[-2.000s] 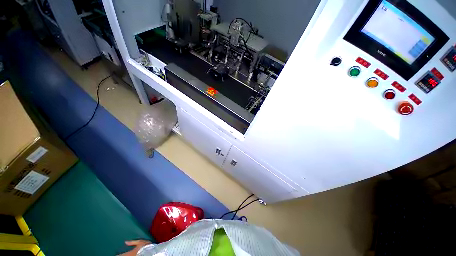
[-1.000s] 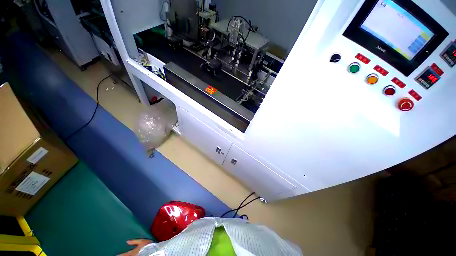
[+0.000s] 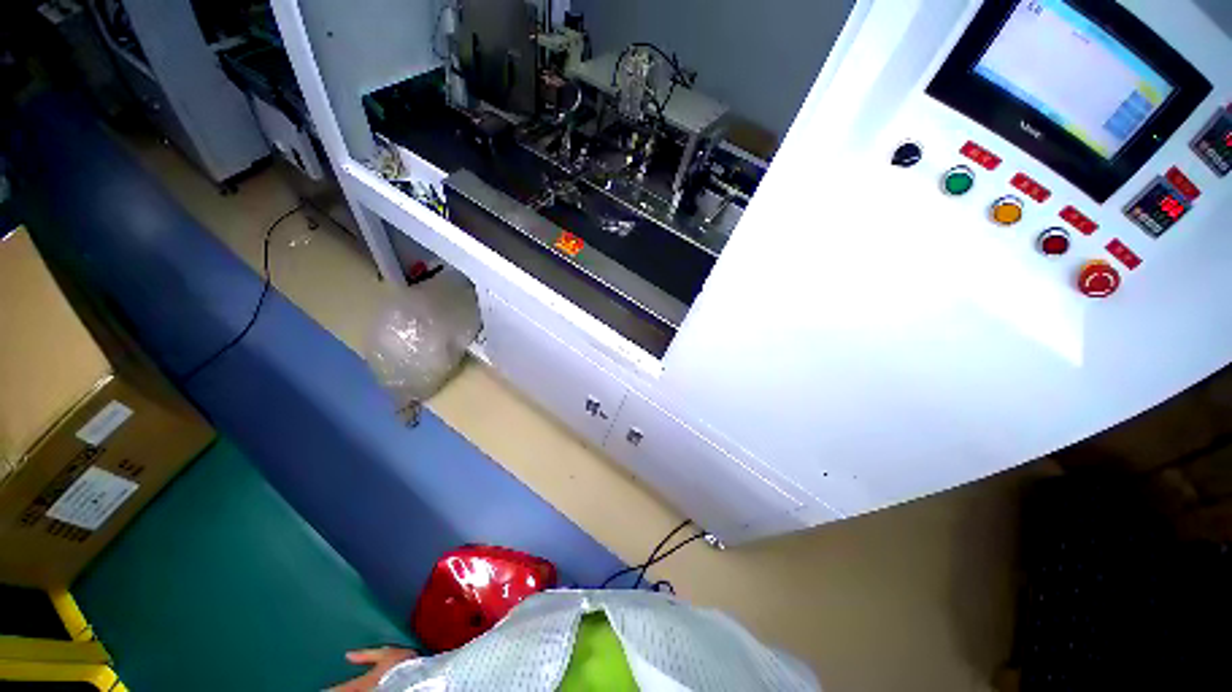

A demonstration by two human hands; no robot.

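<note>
My left hand (image 3: 373, 666) shows small at the bottom edge, resting on or near the green conveyor surface (image 3: 223, 575); it is partly cut off and its fingers are hard to make out. My right hand is not in view. The white packaging machine (image 3: 770, 365) stands in front of me. Its open bay holds metal mechanisms (image 3: 628, 102) above a black machine conveyor (image 3: 514, 169). The control panel touchscreen (image 3: 1074, 68) is lit at the upper right, with the emergency stop (image 3: 1098, 279) below it.
A red plastic stool (image 3: 482, 592) stands beside the green surface. A brown carton (image 3: 81, 466) sits at the left. A clear plastic bag (image 3: 422, 338) bulges beside the machine. Black cables (image 3: 659, 552) lie on the floor. A dark stack (image 3: 1121, 581) is at the lower right.
The mechanisms in the bay have shifted position above the black belt. My left hand and the view have stayed almost the same.
</note>
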